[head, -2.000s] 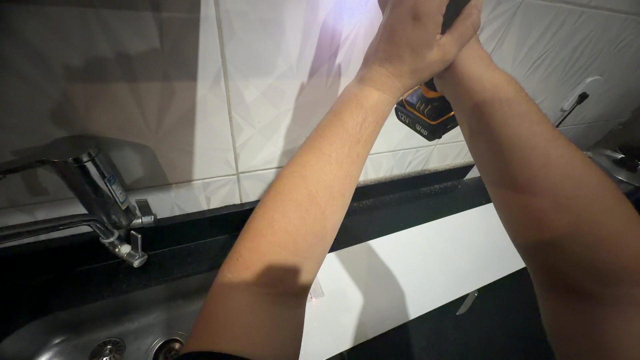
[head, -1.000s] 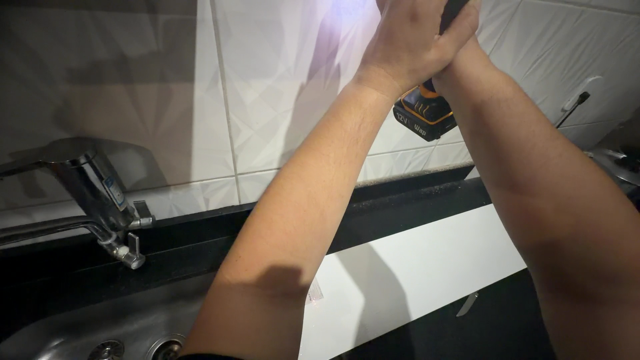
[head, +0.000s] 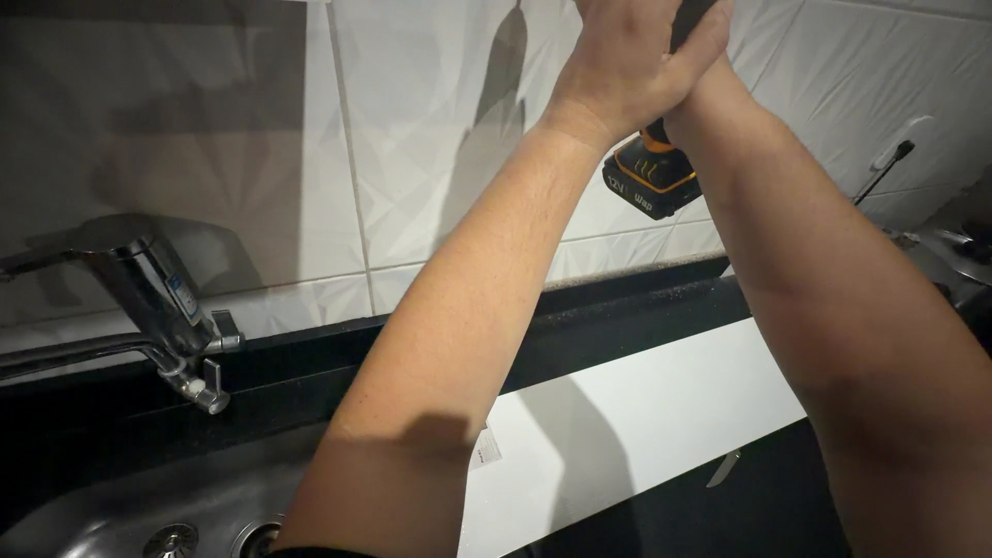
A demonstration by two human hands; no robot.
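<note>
A black and orange Wap 12V cordless power tool, probably a drill, is raised against the tiled wall at the top, battery down. My left hand is up at the tool's upper body, thumb over its dark part; its fingertips are out of frame. My right hand is mostly hidden behind the left one, wrapped at the tool's handle just above the battery. The tool's working end lies beyond the top edge. Below my forearms a white board lies on the black countertop, with a small printed label near my left forearm.
A chrome faucet with small valves stands at the left, behind a steel sink. A knife blade shows by the board's front edge. A black cable hangs at the wall on the right, near a stove part. Dust lies along the counter's back ledge.
The bright bluish light on the wall tiles at the top, seen in both earlier frames, is gone. My hands and the tool have barely moved.
</note>
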